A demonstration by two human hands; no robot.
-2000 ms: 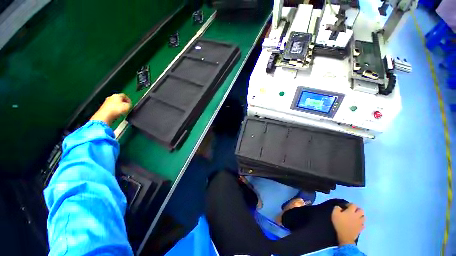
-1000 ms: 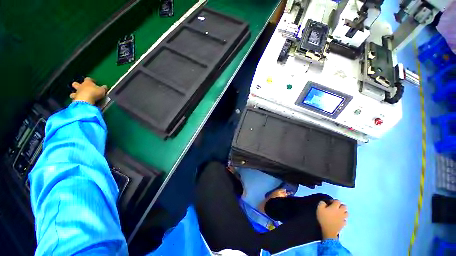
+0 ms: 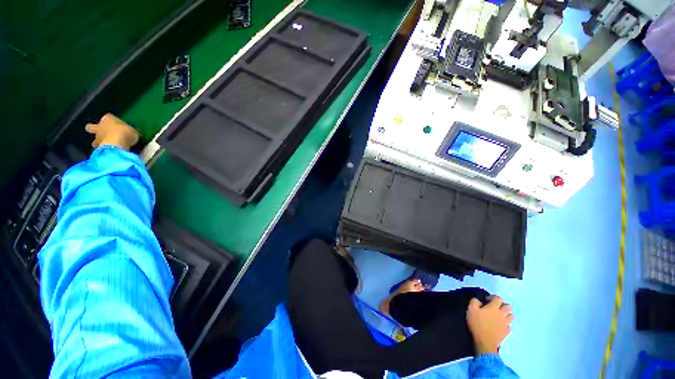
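Observation:
My left hand (image 3: 115, 133) is at the far left over the green surface, beside the pale divider rail. Its thumb side points left; whether it holds something is hard to see. Two black modules with silvery detail lie beyond it on the green surface, the nearer module (image 3: 177, 78) and the farther module (image 3: 239, 13). A stack of black compartment trays (image 3: 231, 122) lies right of the rail, its top tray's pockets without modules. My right hand (image 3: 489, 324) rests on my knee with fingers curled over it and no object visible in it.
A second stack of black trays (image 3: 433, 215) stands over my lap against the white machine (image 3: 414, 133). Machine fixtures hold a black module-like piece (image 3: 463, 56). Partly filled trays (image 3: 35, 215) lie left of my left sleeve, with more trays right of it. Blue stools stand far right.
My view has swung left and down over the bench. My left hand has moved back along the rail toward the filled trays. In the last second the modules shifted slightly toward me. My right hand stays on my knee.

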